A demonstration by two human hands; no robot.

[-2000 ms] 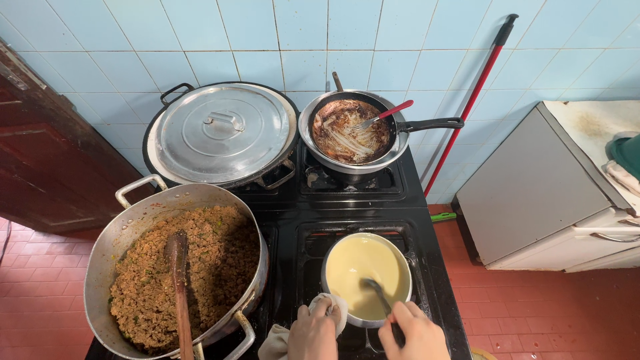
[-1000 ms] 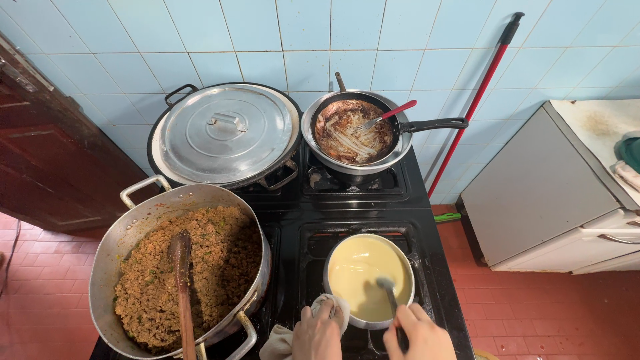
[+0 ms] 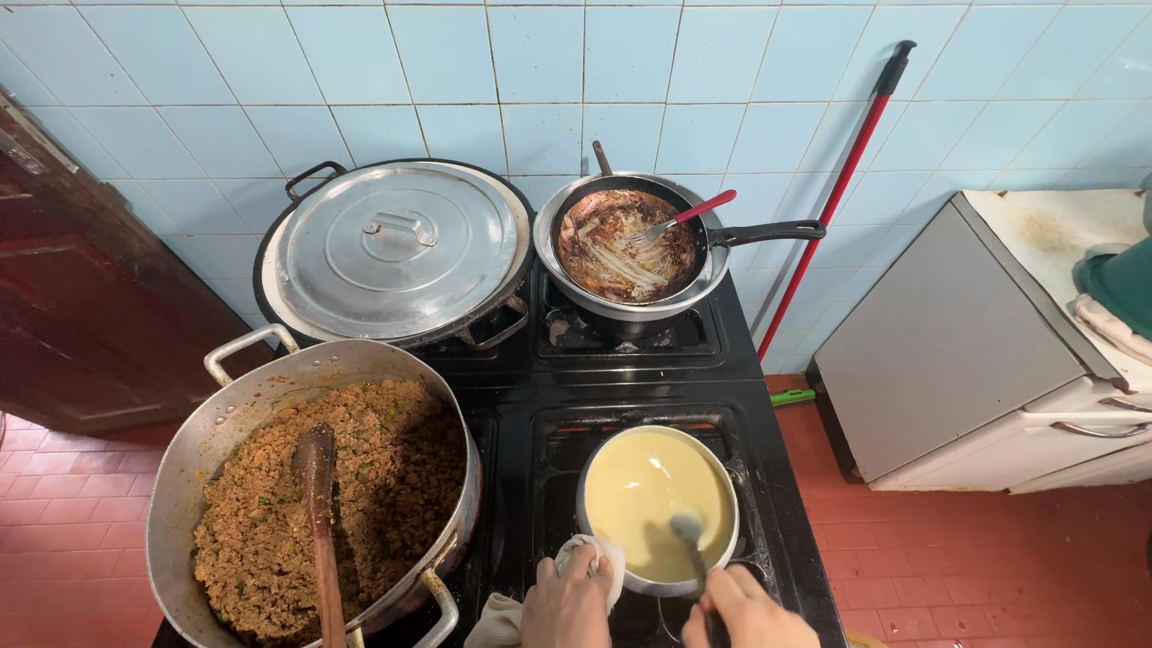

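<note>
A round metal pot [image 3: 583,504] of pale yellow creamy liquid [image 3: 661,495] stands on the front right burner. My left hand [image 3: 569,605] grips a whitish cloth [image 3: 612,562] against the pot's lower left side; whatever lies under the cloth is hidden. In my right hand [image 3: 749,612] is a metal spoon [image 3: 697,553], its bowl partly in the liquid near the pot's right side. Left of my hands, a large aluminium pot [image 3: 175,504] holds cooked ground meat [image 3: 378,468], with a dark wooden spoon [image 3: 321,522] resting in it.
Behind, the black stove [image 3: 648,391] carries a large pot with an aluminium lid [image 3: 396,261] and a black frying pan [image 3: 576,193], crusted inside, holding a red-handled fork [image 3: 702,209]. A red pole [image 3: 828,216] leans on the tiled wall. A white cabinet [image 3: 954,360] stands right, a brown door [image 3: 81,297] left.
The spoon in my right hand has moved about within the yellow liquid, its bowl now lower in the pot. My left hand stays on the cloth. The view has shifted slightly.
</note>
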